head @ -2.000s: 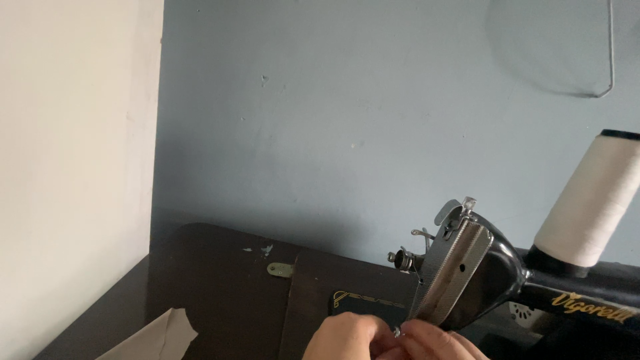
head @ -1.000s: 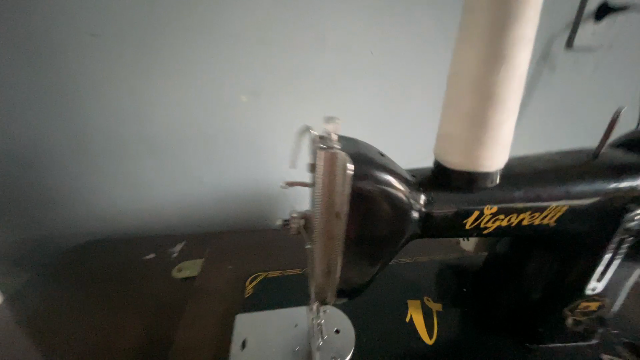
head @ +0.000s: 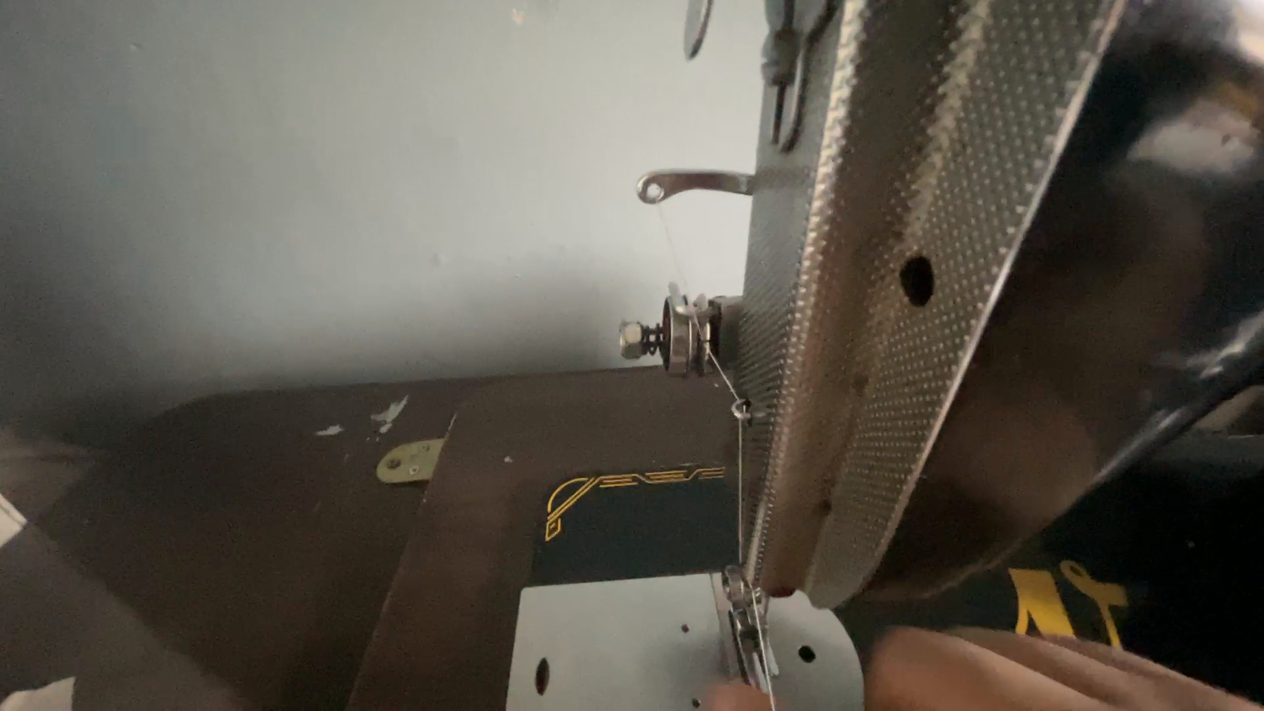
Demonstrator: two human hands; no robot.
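The face plate (head: 889,296) of a black sewing machine fills the right half of the view. White thread (head: 741,484) runs from the take-up lever (head: 696,185) past the tension discs (head: 681,338), through a small guide and down to the needle clamp area (head: 746,602). Below is the metal needle plate (head: 612,642). One fingertip of my left hand (head: 741,697) shows at the bottom edge, by the thread's lower end; its grip is hidden. My right hand (head: 1027,676), blurred, is right of the needle plate, its fingertips pointing left; what it holds is unclear.
The machine sits in a dark wooden table (head: 267,533) with a brass-coloured hinge plate (head: 410,462). A blue-grey wall (head: 395,197) stands close behind. Pale material (head: 44,696) shows at the lower left corner.
Both hands have come into view at the bottom, where the frame of one second ago showed none. The view has moved much closer to the machine's needle end.
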